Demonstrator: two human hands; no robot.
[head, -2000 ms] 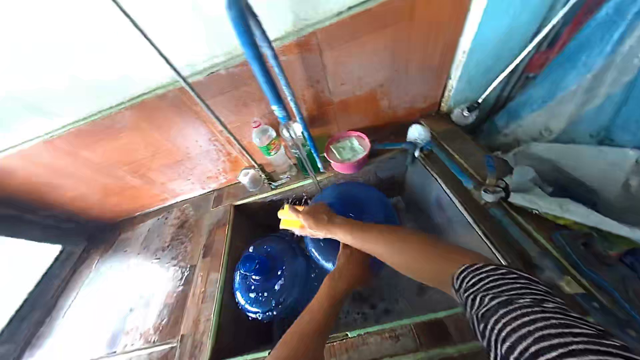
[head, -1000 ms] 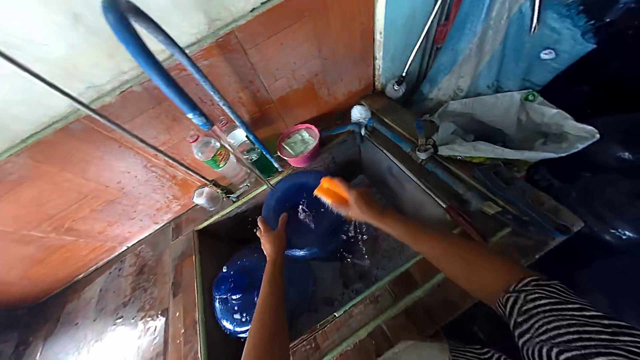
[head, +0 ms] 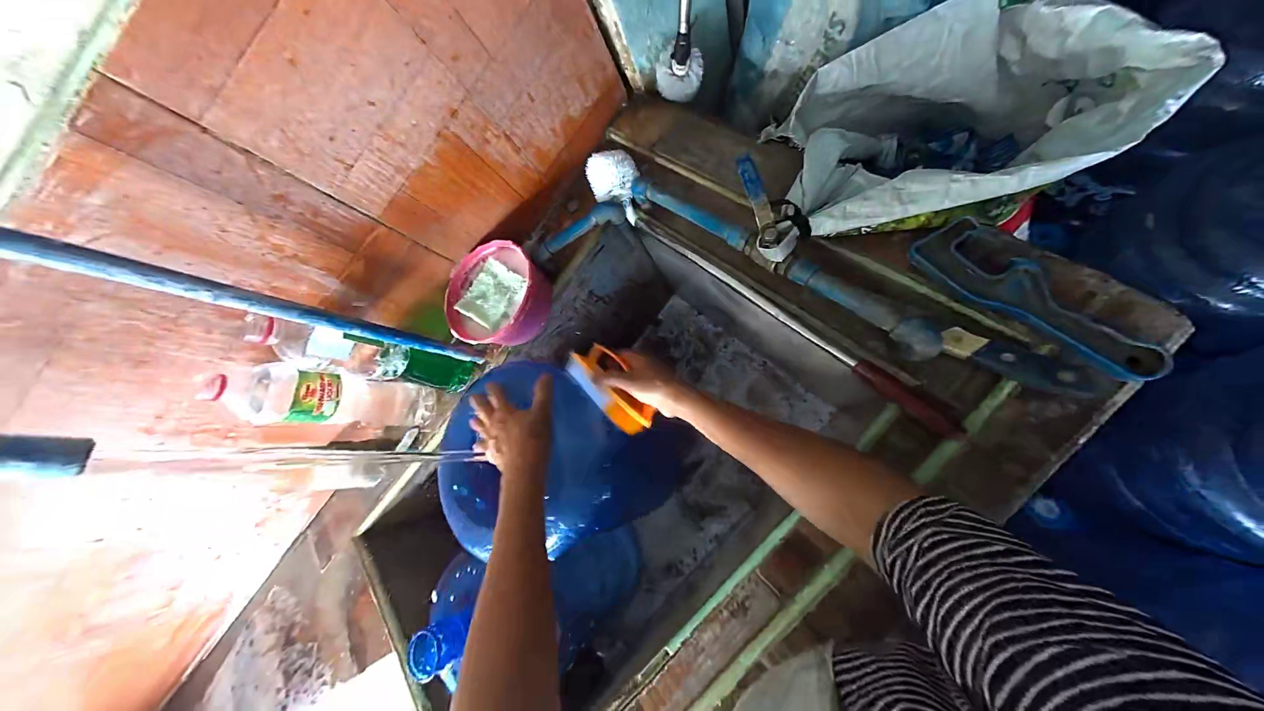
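Note:
A large blue water jug (head: 592, 469) lies in the tiled sink (head: 726, 385). My left hand (head: 513, 425) rests spread on its near-left side, fingers apart. In my right hand (head: 647, 385) is an orange-handled scrub brush (head: 617, 395), its pale bristles against the jug's upper edge. A thin stream of water reaches the jug beside my left fingers. Below it, partly behind my left forearm, lies a second blue jug (head: 434, 647) with its open neck toward the lower left.
A pink tub (head: 523, 314) and plastic bottles (head: 341, 393) stand on the sink's ledge. A white-headed brush (head: 612, 178), blue pipes (head: 696, 212), a saw-like handled tool (head: 1037, 301) and an open white sack (head: 997, 109) are at the right. More blue jugs (head: 1165, 425) stand beyond.
The brush in my right hand has moved from above the jug's face to its edge. My left hand now lies spread on the jug. The view has shifted closer to the sink.

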